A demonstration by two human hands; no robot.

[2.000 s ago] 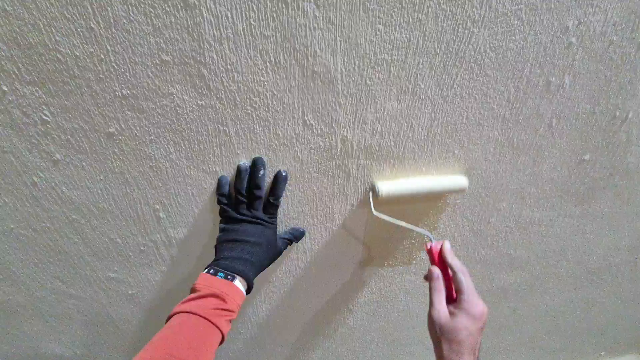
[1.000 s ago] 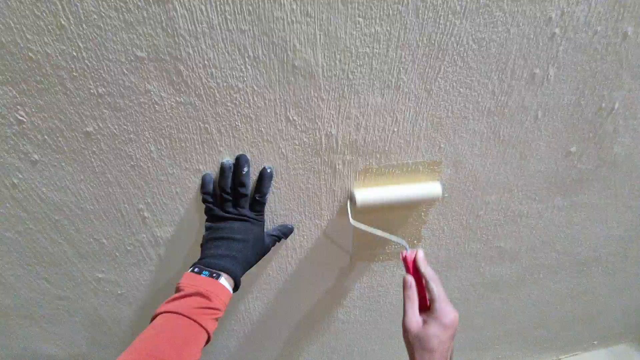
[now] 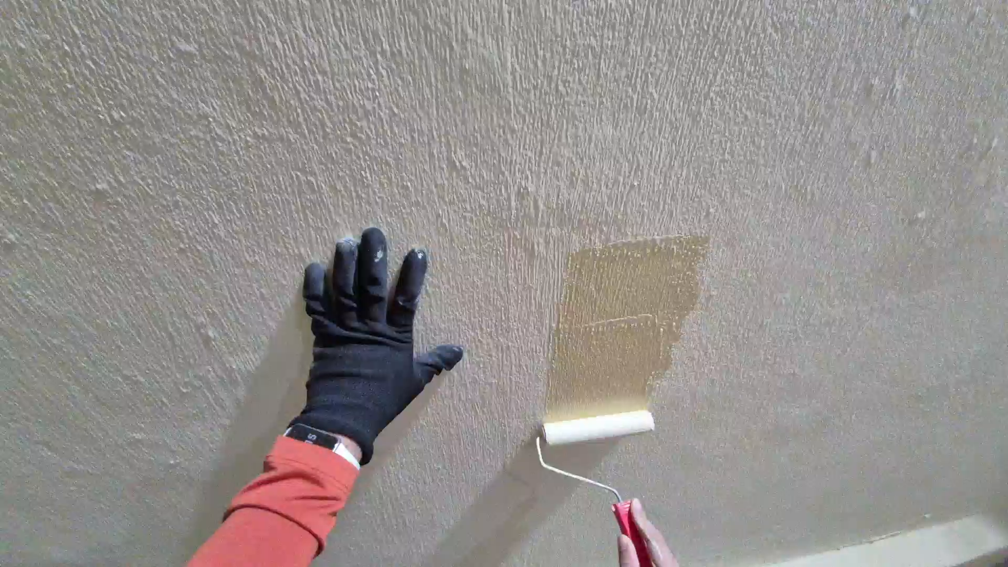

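My left hand (image 3: 362,339), in a black work glove with pale specks on the fingertips, lies flat with spread fingers against a textured beige wall (image 3: 472,142). A watch and a red sleeve show at its wrist. My right hand (image 3: 647,539), bare and partly cut off by the lower edge, grips the red handle of a small paint roller (image 3: 598,428). The white roller sleeve touches the wall at the lower end of a damp-looking, darker tan patch (image 3: 622,315). This patch has a ragged right edge and stands to the right of my gloved hand.
Shadows of both arms and the roller fall on the wall toward the lower left. At the bottom right runs a pale ledge or border strip (image 3: 921,545) along the wall's lower edge. Small bumps and vertical ridges cover the wall.
My right hand has moved the roller down the wall, and the darker patch has become taller. My left hand stays spread on the wall.
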